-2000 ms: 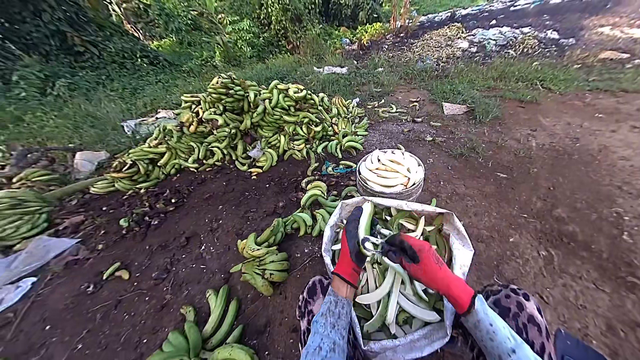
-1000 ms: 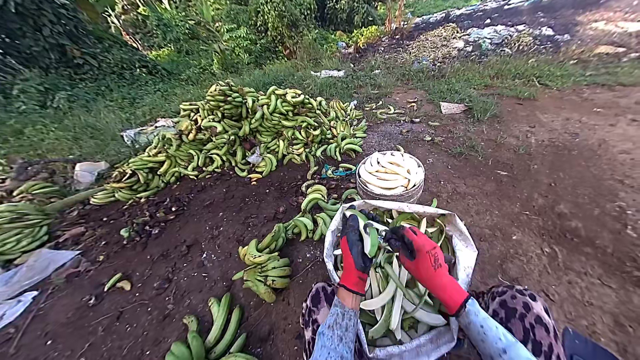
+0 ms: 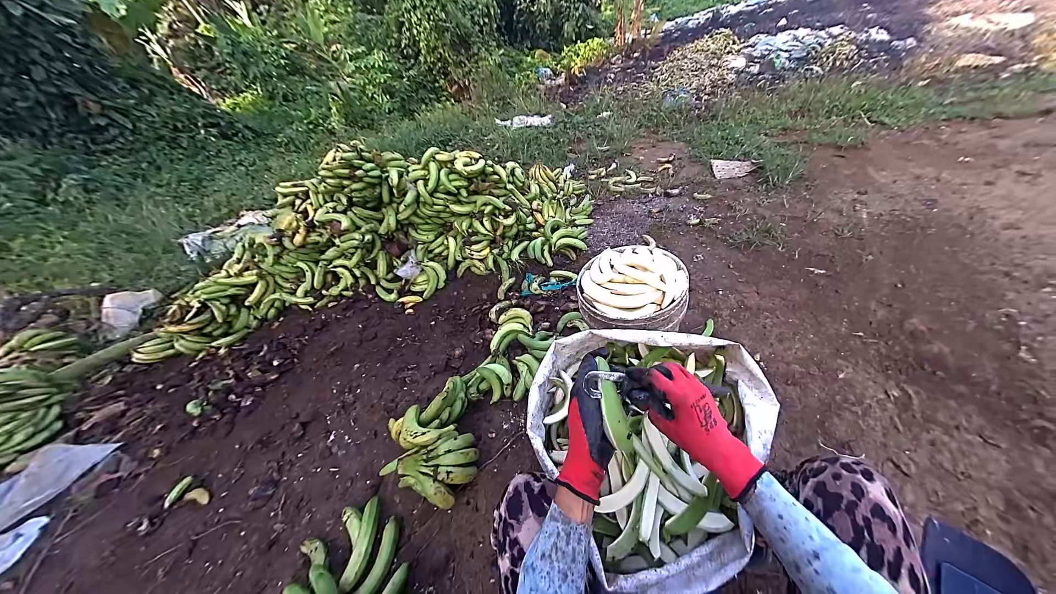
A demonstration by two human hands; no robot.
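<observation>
Both hands wear red gloves with black palms, over an open white sack (image 3: 761,396) of green and pale plantain peels (image 3: 652,495). My left hand (image 3: 587,433) grips a green plantain (image 3: 614,408), held upright. My right hand (image 3: 689,408) has its fingers closed on a small metal peeling tool (image 3: 606,377), whose looped end lies against the plantain's upper part. The fingers hide the tool's handle. Just beyond the sack stands a round bucket (image 3: 635,320) heaped with peeled plantains (image 3: 631,280).
A large heap of green plantains (image 3: 429,214) lies at the back left. More bunches (image 3: 433,462) lie on the dark soil left of the sack, with another bunch (image 3: 363,553) at the bottom edge. My knees (image 3: 858,503) flank the sack. Grass and litter (image 3: 525,121) lie behind.
My hands have shifted slightly about the sack's upper part. The plantain in my left hand now stands upright with the tool's loop plainly against it. The bucket and the heap have not moved.
</observation>
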